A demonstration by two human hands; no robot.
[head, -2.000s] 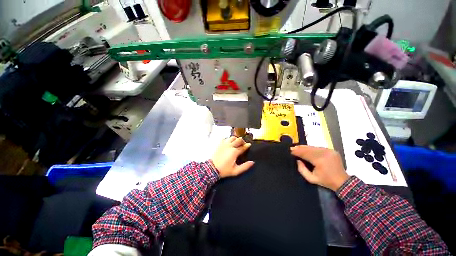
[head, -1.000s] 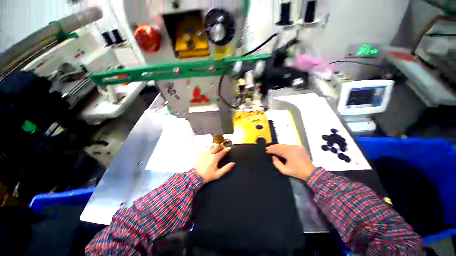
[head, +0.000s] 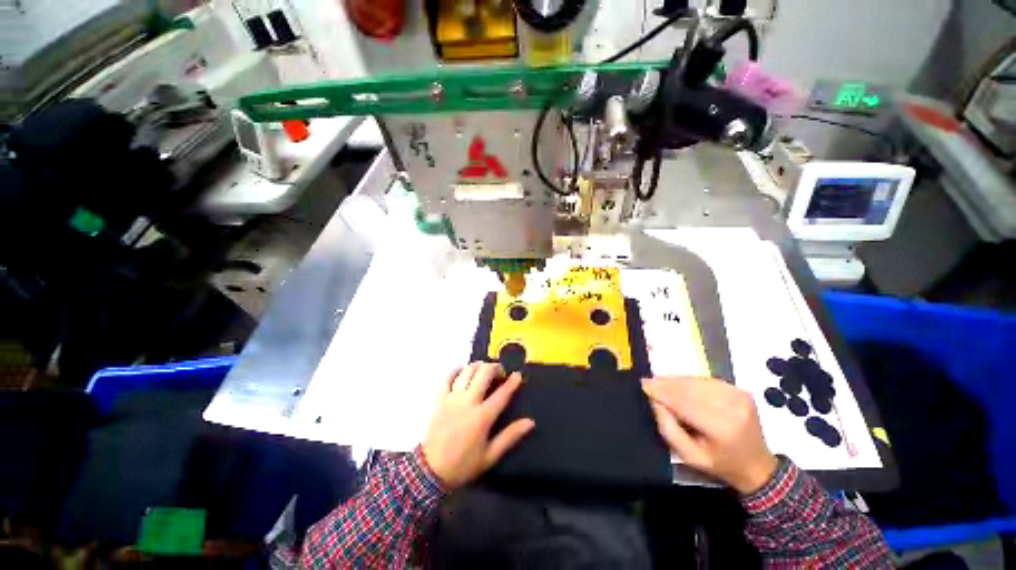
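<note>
A black fabric panel (head: pixel 574 429) lies in front of the yellow clamp plate (head: pixel 563 334), with black fabric also showing at the plate's sides. The plate has several round holes that look dark. My left hand (head: pixel 474 423) rests on the panel's upper left part, fingers spread. My right hand (head: pixel 713 429) is at its upper right edge, thumb and forefinger close together at the corner; whether they pinch the fabric is unclear. The presser foot area (head: pixel 515 278) is above the plate's upper left. Loose black round dots (head: pixel 802 384) lie at right.
The white sheet (head: pixel 390 345) surrounds the plate. The machine head (head: pixel 479 184), green bar (head: pixel 334 100) and black positioning lamp (head: pixel 702 111) hang above. Blue bins (head: pixel 930 323) hold black material at both sides. A control panel (head: pixel 852 200) stands at right.
The yellow plate now shows in full, out from under the head. The panel and both hands have come back towards me. The camera view has also shifted.
</note>
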